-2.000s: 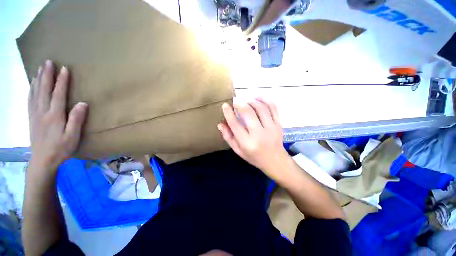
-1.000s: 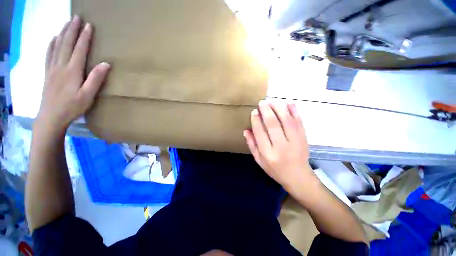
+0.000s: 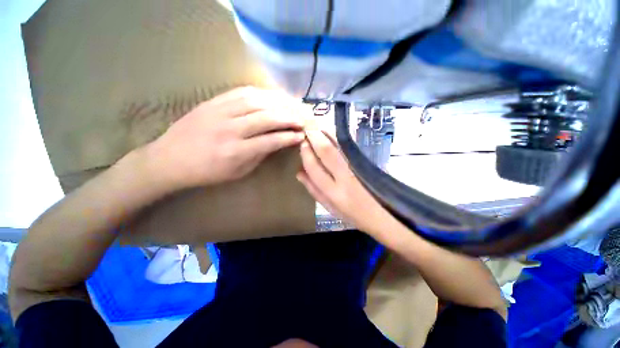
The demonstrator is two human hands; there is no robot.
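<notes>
A large tan fabric panel (image 3: 122, 75) lies on the white machine table, its fold or seam line partly hidden by my left forearm. My left hand (image 3: 228, 132) reaches across the panel, thumb and fingertips closed at its right edge. My right hand (image 3: 326, 166) meets it there, fingertips pinched at the same edge. The bit of cloth between the fingertips is too small to make out. The white and blue sewing machine head (image 3: 381, 51) looms close at upper right. Its presser foot area is partly hidden.
A dark curved rim (image 3: 435, 224) and a ribbed knob (image 3: 530, 163) are close at the right. A blue bin (image 3: 143, 299) with white scraps is under the table at left. Tan pieces (image 3: 401, 299) and blue cloth (image 3: 550, 299) lie at lower right.
My left hand has moved from flat on the panel's left side to its right edge, beside my right hand. The view has moved closer to the machine head.
</notes>
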